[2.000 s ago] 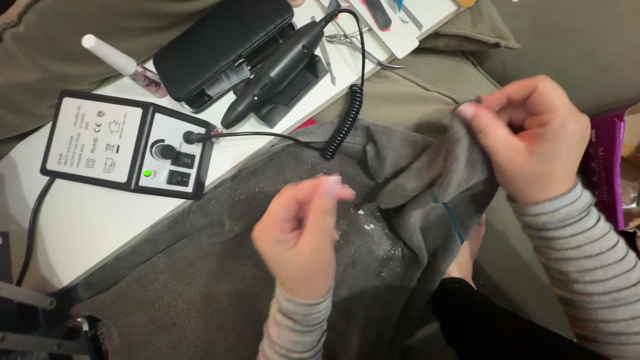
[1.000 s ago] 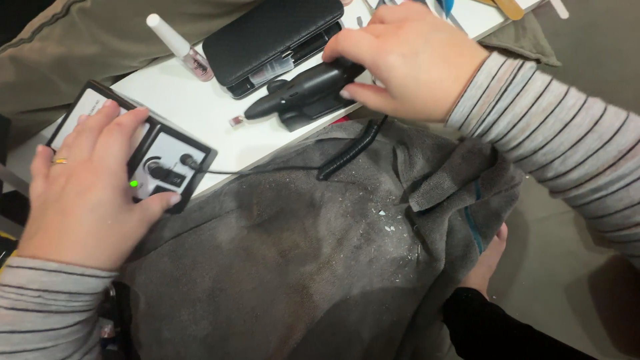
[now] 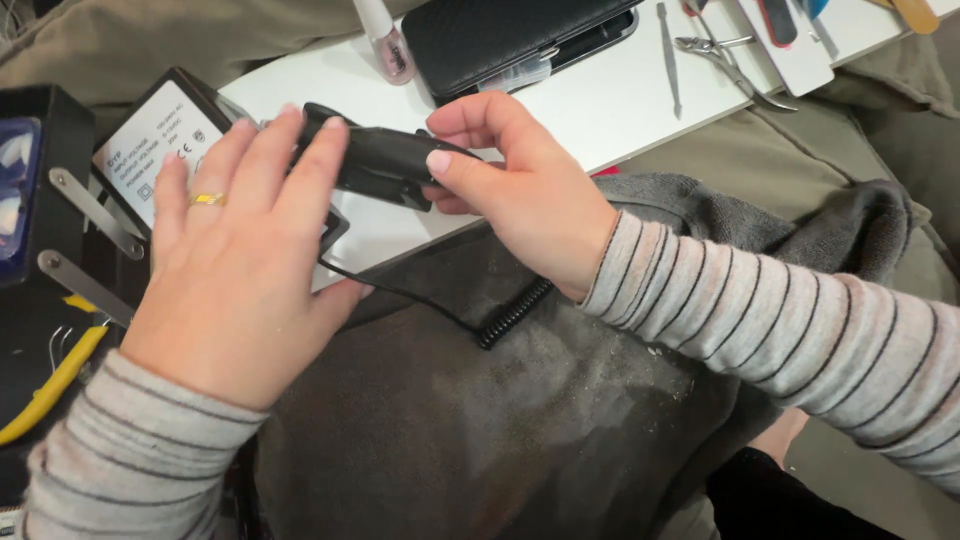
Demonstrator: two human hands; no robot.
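My right hand [image 3: 517,165] grips the rear end of a black electric nail drill handpiece [image 3: 386,150], which lies on its black cradle [image 3: 405,196]. My left hand [image 3: 240,255] lies with fingers spread over the drill's control box [image 3: 161,142]; its fingertips reach the front end of the handpiece and hide it. The box's knob and switches are mostly covered by that hand. A black coiled cord [image 3: 516,313] runs from beneath the left hand across the grey towel [image 3: 465,405], which bears pale dust and small flakes.
On the white board [image 3: 592,124] are a black zip case [image 3: 517,37], a nail polish bottle [image 3: 391,56], a metal cuticle pusher [image 3: 670,64], cuticle nippers [image 3: 724,64] and nail files [image 3: 780,22]. An open black toolbox [image 3: 64,172] with yellow-handled pliers [image 3: 56,386] stands at the left.
My right hand has moved left together with the handpiece and cradle, towards the control box. Two seconds ago my right hand held up the towel's edge, and my left was over the towel.
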